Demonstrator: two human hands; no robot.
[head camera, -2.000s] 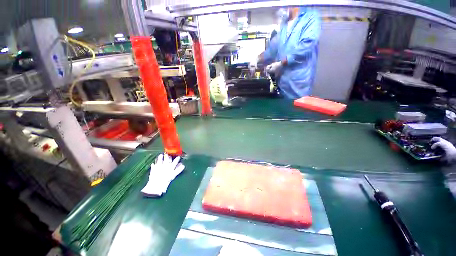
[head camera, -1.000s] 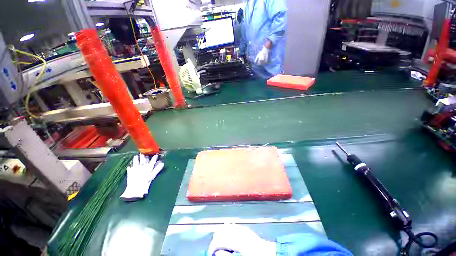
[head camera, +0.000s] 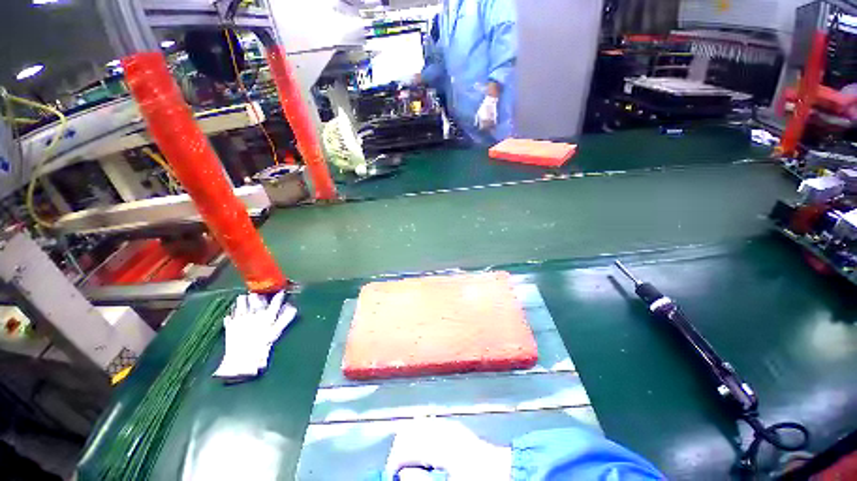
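A red foam pad (head camera: 440, 324) lies flat on the far part of a pale grey-green base plate (head camera: 362, 434) on the glossy green bench. Nothing rests on the pad. My right hand (head camera: 434, 453), in a white glove with a blue sleeve running off to the right, is low over the plate's near part. The bottom edge cuts it off, so its fingers and anything in them cannot be made out. My left hand is not in view. A black electric screwdriver (head camera: 693, 340) lies on the bench right of the plate, its bit pointing away and left.
Left of the plate lie an empty white glove (head camera: 252, 336) and long green strands (head camera: 169, 399), near a red-wrapped post (head camera: 202, 169). Beyond runs the conveyor belt (head camera: 526, 221), with circuit boards (head camera: 827, 221) at far right. Another red pad (head camera: 532, 151) and a person in blue (head camera: 479, 66) are behind.
The view has turned right and down since the first frame. My right hand and sleeve have come in at the bottom. The gloved hand at the boards on the right is gone from view.
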